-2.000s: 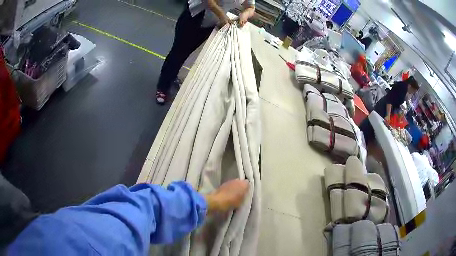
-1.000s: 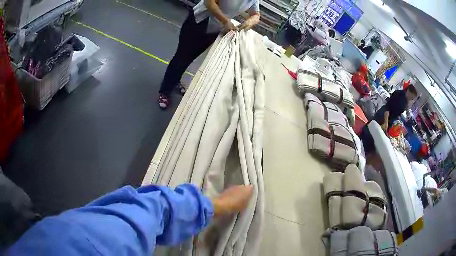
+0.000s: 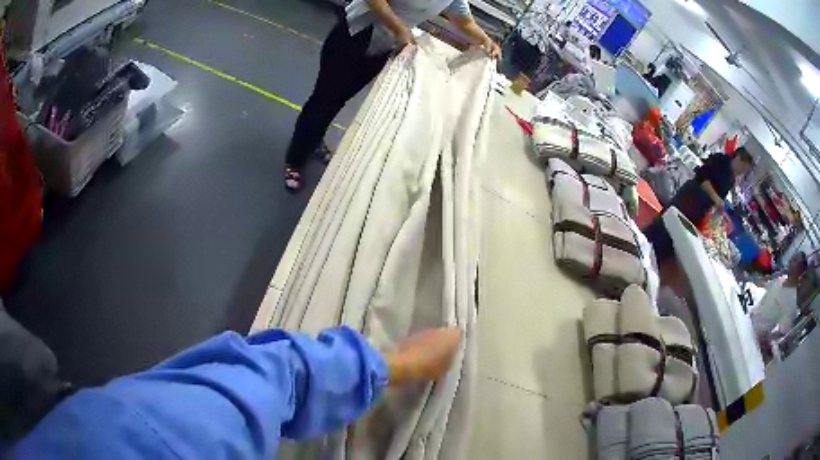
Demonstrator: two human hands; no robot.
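A long beige curtain panel (image 3: 387, 225) lies in lengthwise folds along the table. My left hand (image 3: 427, 355), in a blue sleeve from the lower left, grips a fold near the panel's right edge; its fingertips are partly hidden by the cloth. Between the folds just beyond my hand there is a wide gap. My right hand is not in view. At the far end a coworker's two hands (image 3: 450, 47) hold the curtain's end, spread apart.
Tied beige-grey bundles (image 3: 598, 225) with dark bands line the table's (image 3: 517, 359) right side. A red-handled tool (image 3: 520, 120) lies near the far end. A basket of dark items (image 3: 81, 135) stands on the left floor. Another person (image 3: 715, 180) is at the right.
The coworker's hands have moved apart, one shifting right, spreading the curtain's far end. The gap between the folds has widened. My left hand has stayed nearly in place.
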